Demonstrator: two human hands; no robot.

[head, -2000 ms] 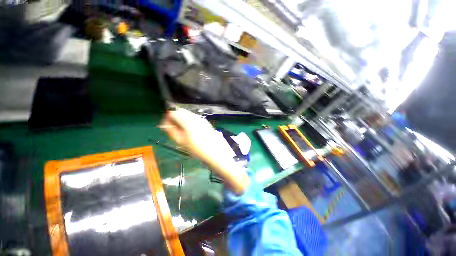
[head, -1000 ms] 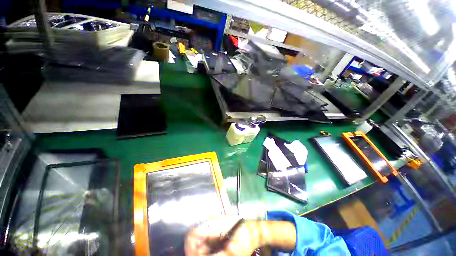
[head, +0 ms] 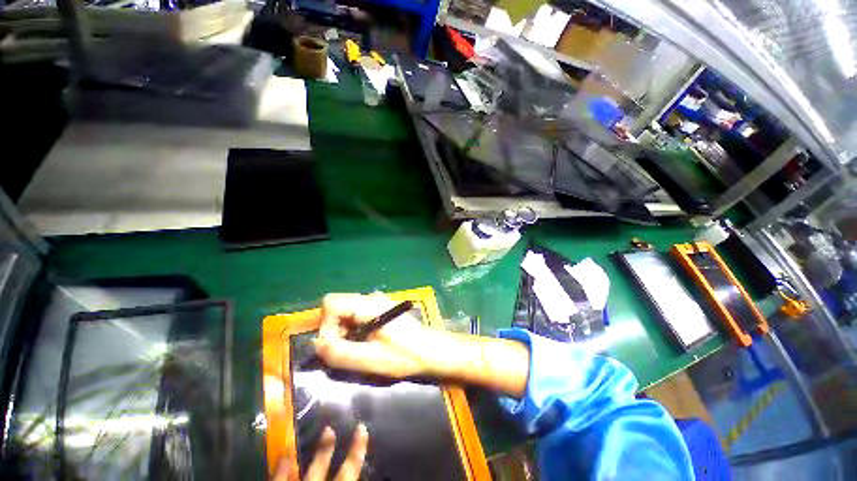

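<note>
The bright orange jig [head: 275,376] lies in front of me with the glossy black display panel [head: 404,427] inside it. My right hand [head: 362,338] is over the upper part of the panel and holds a slim dark stick [head: 390,317], a pen or tweezers. The stick's lower end is hidden by the fingers. My left hand [head: 329,458] is cut off by the bottom edge; its spread fingertips are over the left part of the panel. I cannot tell if it holds anything.
Black-bordered clear sheets [head: 228,376] lie left. A black pad [head: 272,197] is behind. Whitish bottles [head: 481,244], white wipes [head: 553,291] on a dark panel, a pale-faced panel [head: 665,299] and a second orange jig [head: 722,293] are right. Dark film [head: 507,155] is piled behind.
My right hand has moved from the jig's lower part up to the panel's upper part, still with the dark stick. My left hand's fingertips have come into view at the bottom.
</note>
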